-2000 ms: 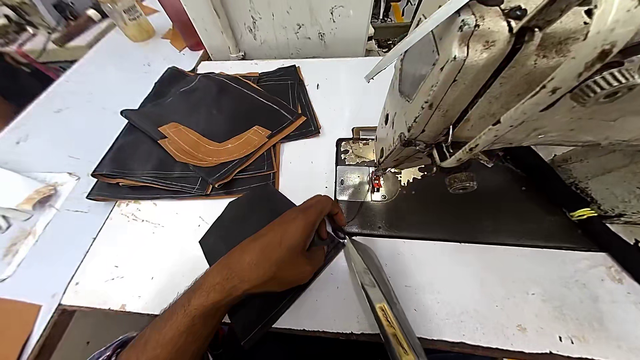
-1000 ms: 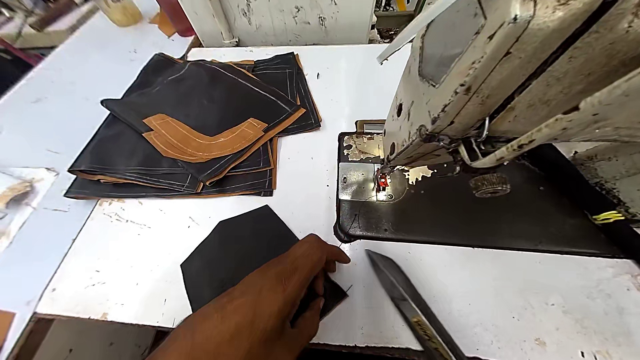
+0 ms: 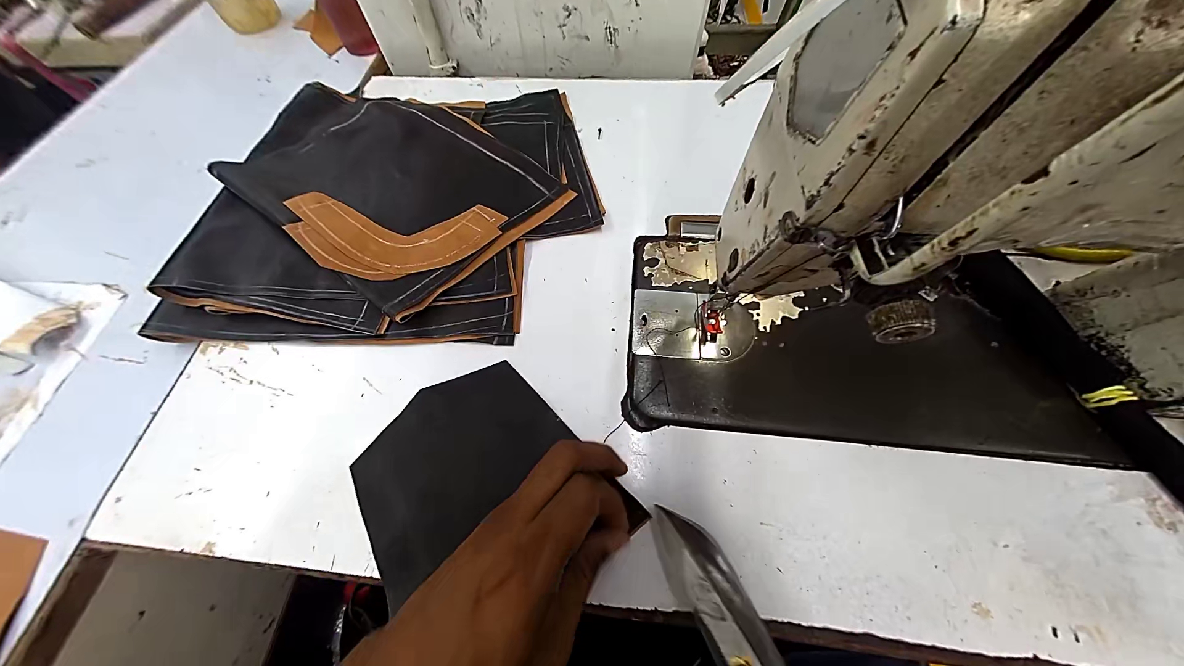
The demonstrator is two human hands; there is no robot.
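Note:
My left hand (image 3: 546, 546) grips the right part of a black leather piece (image 3: 453, 444) near the front edge of the white table. Just right of its corner are the metal blades of a pair of scissors (image 3: 708, 583), pointing up and left, apart from the leather. The scissors' handles and my right hand are out of view. Behind the leather piece lies a stack of black leather panels (image 3: 370, 166) with tan undersides and pale stitching or marked lines. Curved tan leather strips (image 3: 398, 245) rest on top of the stack.
A worn sewing machine (image 3: 851, 148) stands at the right, its dark bed (image 3: 879, 398) set in the white table (image 3: 832, 518). A loose thread trails from the needle area. Jars (image 3: 245, 11) stand at the back left, and a tan piece (image 3: 18, 569) lies at the left edge.
Two seconds ago the scissor tips were at the leather's edge beside my left fingers; now they are apart from it. The leather piece lies flatter, with my left hand still on it.

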